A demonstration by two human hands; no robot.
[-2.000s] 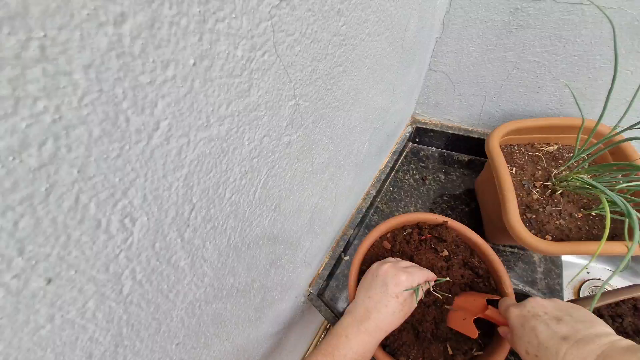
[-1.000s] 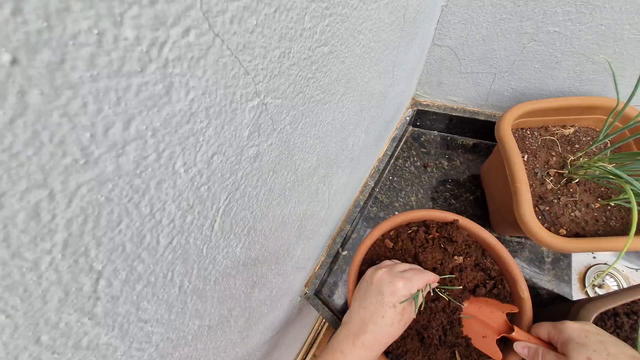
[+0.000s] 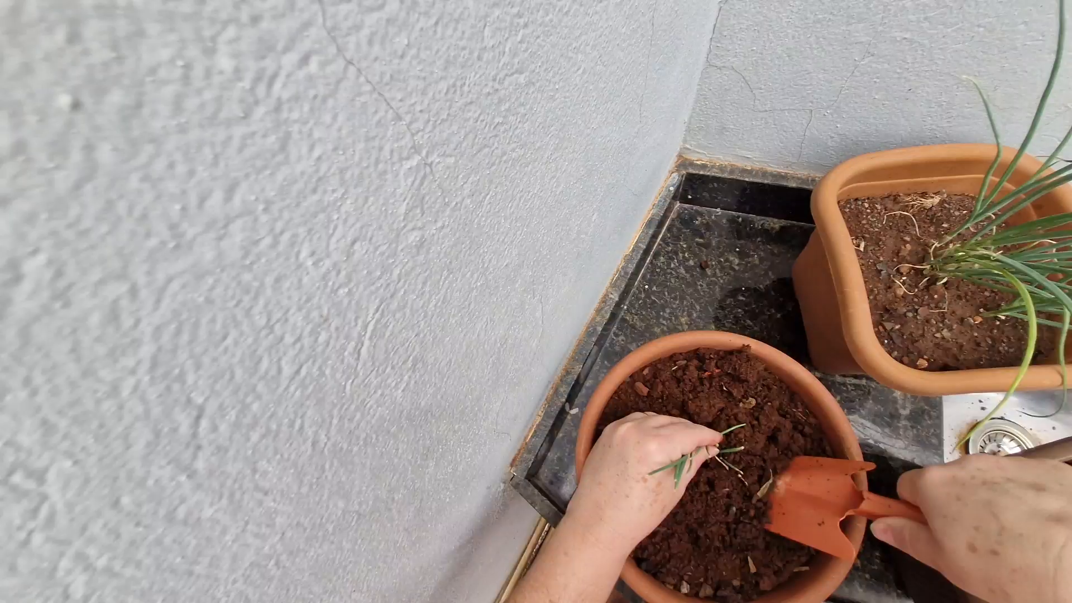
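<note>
A round terracotta-coloured pot [image 3: 716, 342] holds loose reddish-brown soil [image 3: 729, 394]. Over its left half, my left hand [image 3: 641, 473] pinches a small green seedling with thin cut leaves [image 3: 682, 462]; pale roots hang by the fingertips, close to the soil. My right hand [image 3: 992, 519] grips the handle of an orange plastic hand trowel [image 3: 816, 504] from the right. The trowel's blade lies over the pot's right rim, its front edge at the soil. Part of the soil is hidden under the left hand.
Behind at the right stands a larger terracotta-coloured planter [image 3: 837, 243] with long green onion-like leaves [image 3: 1005, 260]. Both pots rest on a black stone counter [image 3: 703, 260] beside a textured grey wall [image 3: 377, 293]. A metal sink drain [image 3: 1001, 437] shows at the right.
The right hand and trowel have moved right from over the soil to the pot's rim, and the blade has turned. The left hand still pinches the seedling in about the same spot.
</note>
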